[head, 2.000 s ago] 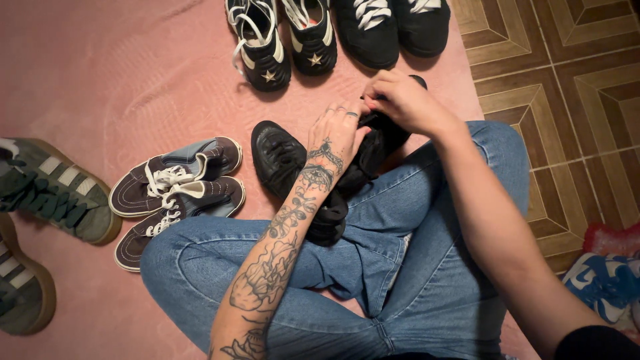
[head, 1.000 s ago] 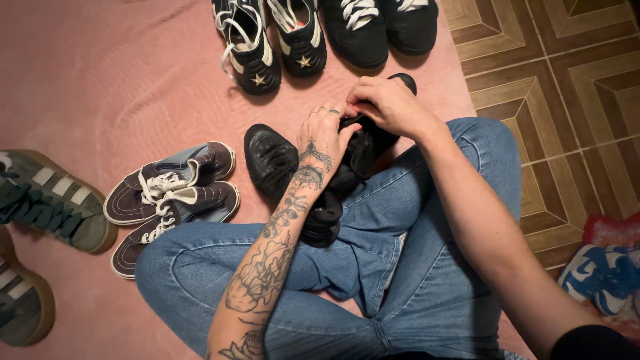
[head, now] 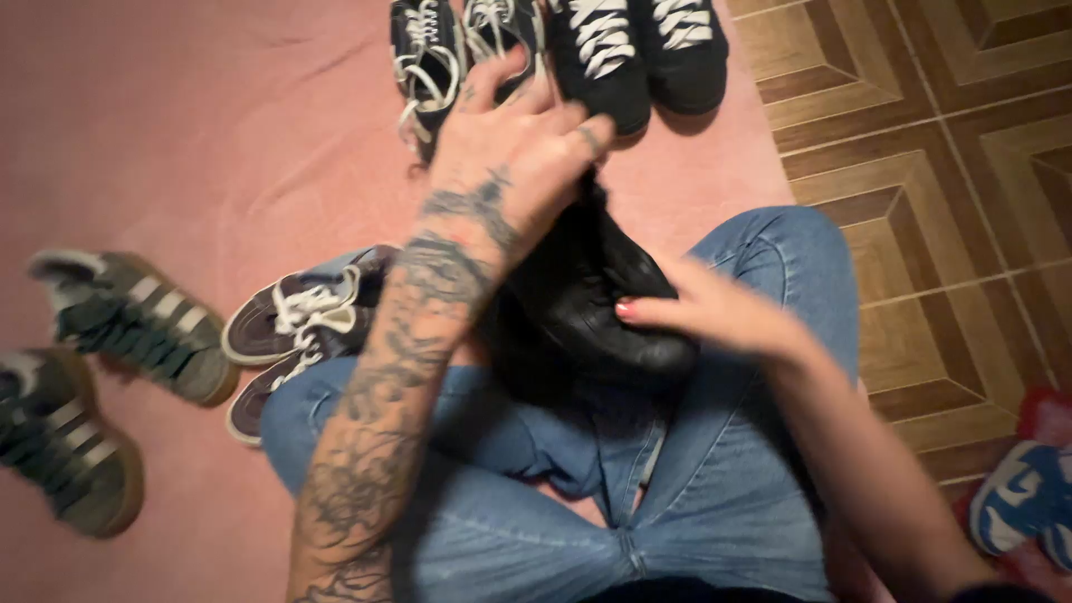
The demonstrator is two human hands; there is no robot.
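Note:
Over my lap is a black leather shoe [head: 620,335], its toe toward my right knee. My right hand [head: 712,306] grips it near the toe, thumb on the upper. My tattooed left hand [head: 523,126], blurred, is at the shoe's upper end with fingers partly spread; whether it grips the shoe there cannot be told. More black material lies below my left wrist, too dark to make out. Beyond my left hand are black sneakers with loose white laces [head: 431,71], partly covered by it, and black sneakers with thick white laces [head: 599,67].
Dark brown sneakers with white laces [head: 268,331] sit beside my left knee on a pink cloth [head: 167,151]. Green-grey striped sneakers [head: 159,327] lie farther left. At right are patterned floor tiles [head: 904,226] and a blue and white shoe [head: 1017,502] near something red.
The black shoe has been raised and turned, its toe now toward my right knee. My right hand has moved down to its toe, while my left hand has moved up toward the sneakers above.

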